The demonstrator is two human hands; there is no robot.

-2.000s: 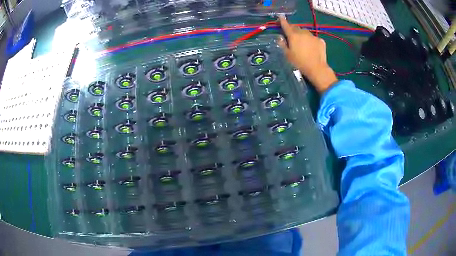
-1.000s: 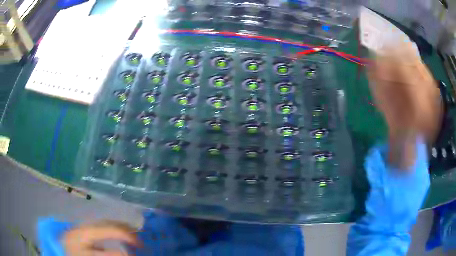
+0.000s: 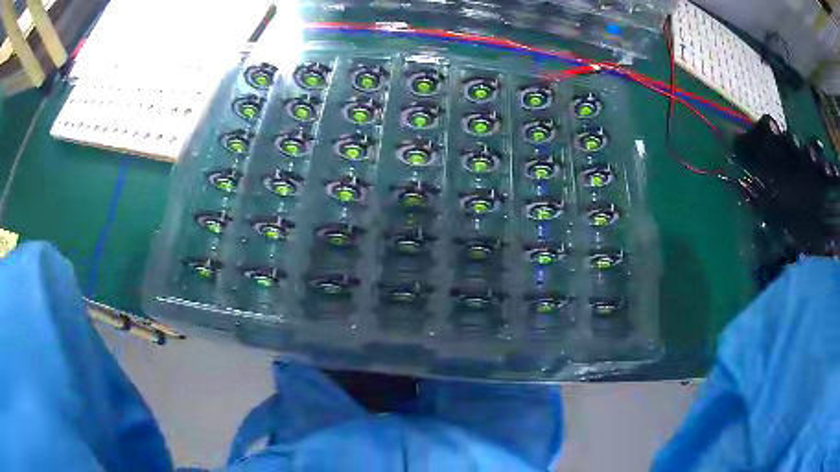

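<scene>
A large clear blister tray [image 3: 442, 355] lies flat in front of me on the green mat. Its seven columns of pockets hold coin-sized round parts [image 3: 421, 117] with bright green centres. A red test probe [image 3: 573, 71] lies behind the tray's back right edge, with a thin red lead curling away to the right. Both of my hands are out of the picture. Only my blue sleeves show, at the lower left and lower right edges.
A white board with rows of small dots [image 3: 129, 115] lies at the left, another [image 3: 726, 60] at the back right. Dark wired parts [image 3: 792, 184] are heaped at the right. Shiny clear trays [image 3: 516, 20] are at the back. Red and blue lines run behind the tray.
My right hand has left the area at the right of the tray, and my left hand has left the lower left. The camera view has shifted, so the tray appears further right than at first.
</scene>
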